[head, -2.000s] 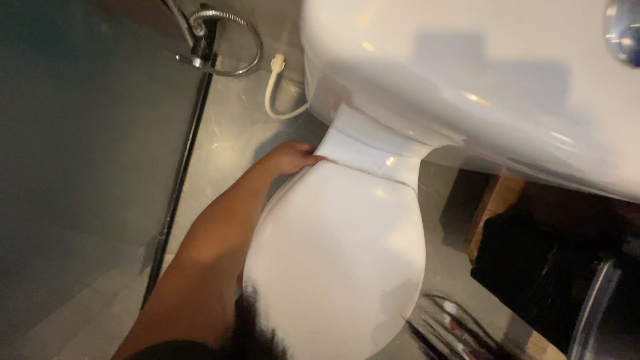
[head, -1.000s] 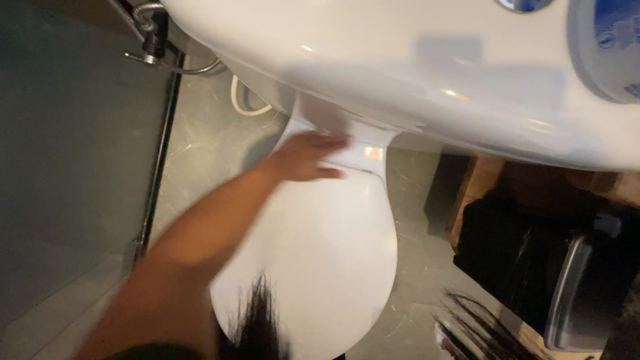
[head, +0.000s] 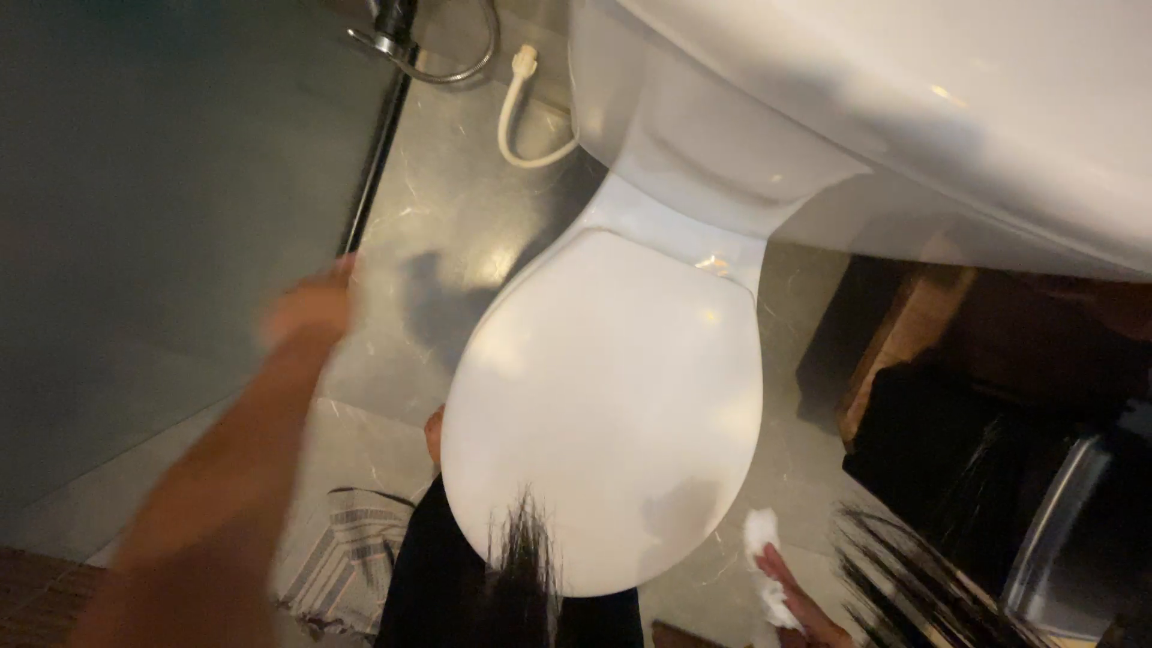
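Note:
A closed white toilet lid (head: 612, 405) lies below me in the middle of the view, joined at its upper end to the white toilet base (head: 670, 211). My left hand (head: 315, 306), blurred, is out to the left of the toilet, over the floor by the dark glass panel; I see nothing in it, and its fingers are not clear. Low on the right, my right hand (head: 796, 594) holds a crumpled white tissue (head: 763, 531) beside the lid's lower right edge.
A large white ceramic surface (head: 900, 117) overhangs the upper right. A white hose (head: 513, 117) and a metal shower hose (head: 463, 76) are at the top. The dark glass panel (head: 162, 225) stands left. A striped cloth (head: 342, 558) lies lower left; a dark container (head: 954, 477) is at right.
My left hand has moved off the toilet's hinge area to the left, away from the toilet. My right hand with the white tissue now shows clearly at the lower right.

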